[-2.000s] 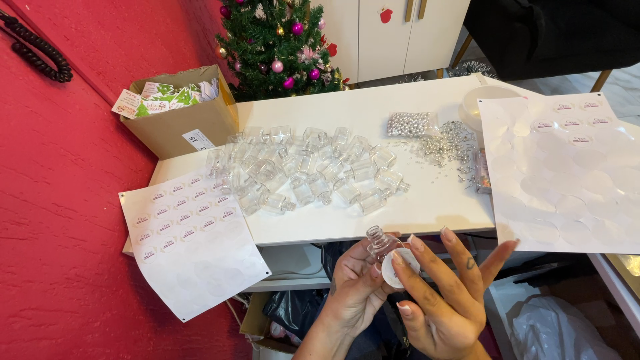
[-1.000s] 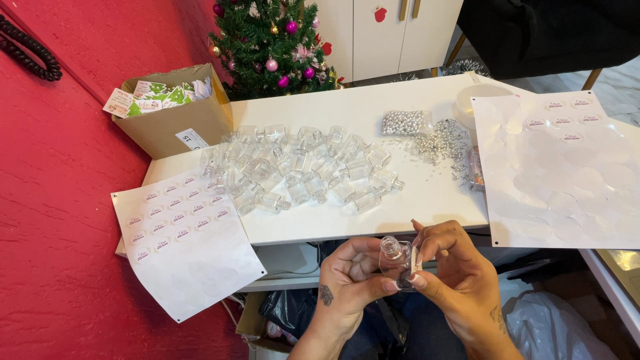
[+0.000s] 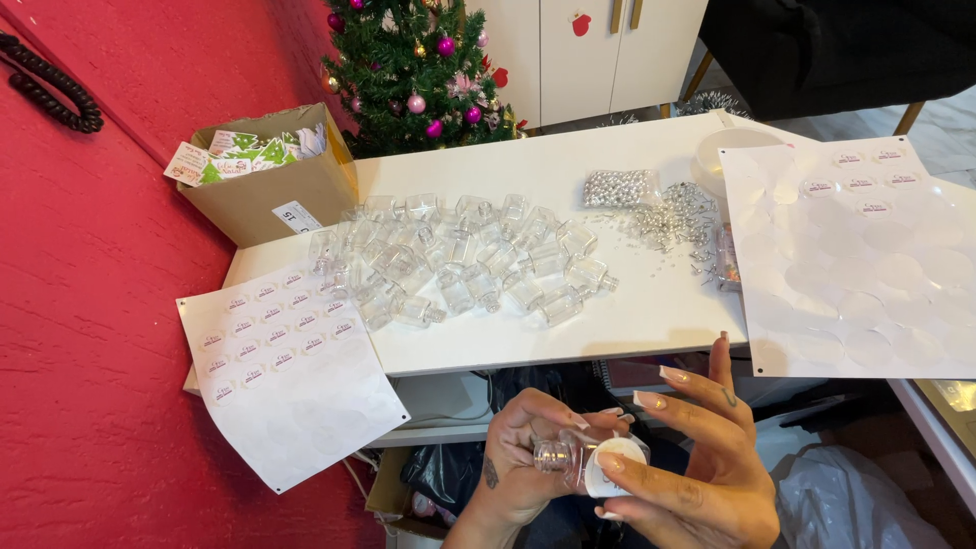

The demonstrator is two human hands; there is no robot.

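My left hand (image 3: 526, 465) grips a small clear plastic bottle (image 3: 572, 457) lying on its side, its threaded neck toward the left. A round white sticker (image 3: 616, 467) with print sits on the bottle's flat face. My right hand (image 3: 701, 457) presses the sticker with a fingertip, its other fingers spread, and a fingertip lies by the bottle's lower edge. Many similar uncapped bottles (image 3: 457, 248) lie heaped on the white table. One sheet of round stickers (image 3: 305, 412) hangs over the table's left front edge. Another sheet (image 3: 854, 252), with mostly peeled circles, lies at the right.
A cardboard box (image 3: 267, 194) of printed tree-shaped cards stands at the back left. A bag of silver beads (image 3: 621, 187), loose silver pieces (image 3: 671, 217) and a clear round bowl (image 3: 736, 156) lie toward the right. Behind the table (image 3: 473, 351) is a decorated Christmas tree (image 3: 415, 76).
The bottle, upright between both hands a second ago, now lies tilted sideways in my left hand. My right fingers have spread, one fingertip on the sticker.
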